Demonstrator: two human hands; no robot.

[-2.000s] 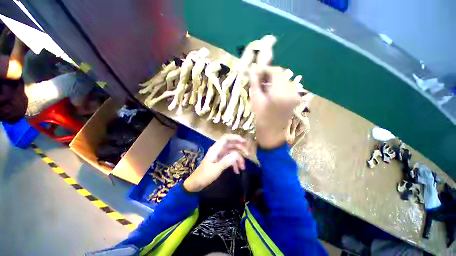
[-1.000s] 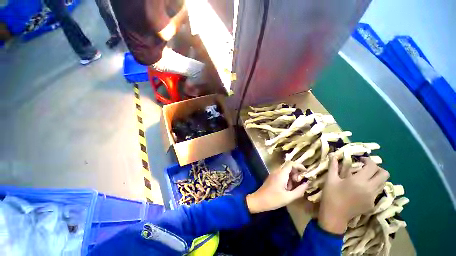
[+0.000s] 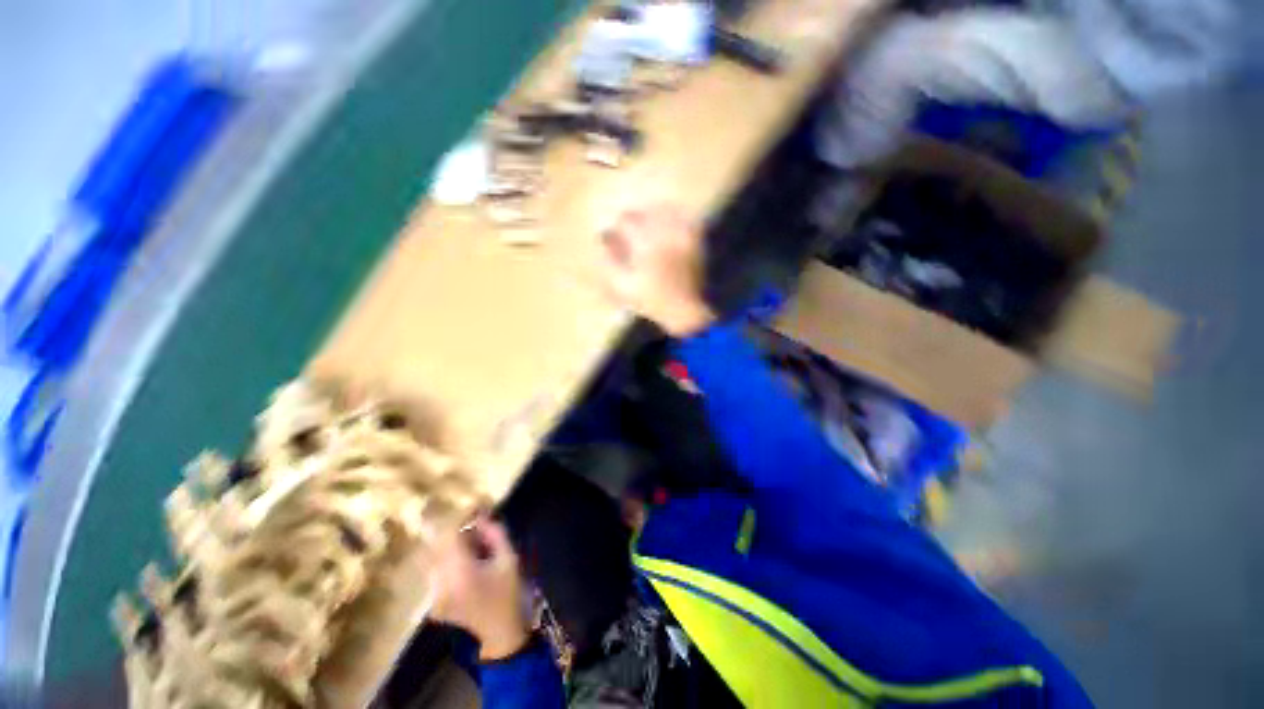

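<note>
The picture is blurred. A dense pile of tan limb-like figure parts (image 3: 319, 533) lies on the bench (image 3: 506, 312) at the lower left. My left hand (image 3: 478, 575) is beside the pile's right edge, its fingers curled; I cannot tell whether it holds a part. My right hand (image 3: 654, 263) is over the bench's near edge, further along and away from the pile. Its fingers are blurred and I see no clear part in it.
A white rounded item (image 3: 464, 175) and small black-and-cream parts (image 3: 589, 132) lie further along the bench. A green strip (image 3: 229, 298) runs behind it. An open carton (image 3: 887, 339) with dark contents and a blue bin (image 3: 936, 450) are on the right.
The view has swung to the right, so the pile now shows at the lower left. My right hand has left the pile and moved along the bench; my left hand remains near the pile.
</note>
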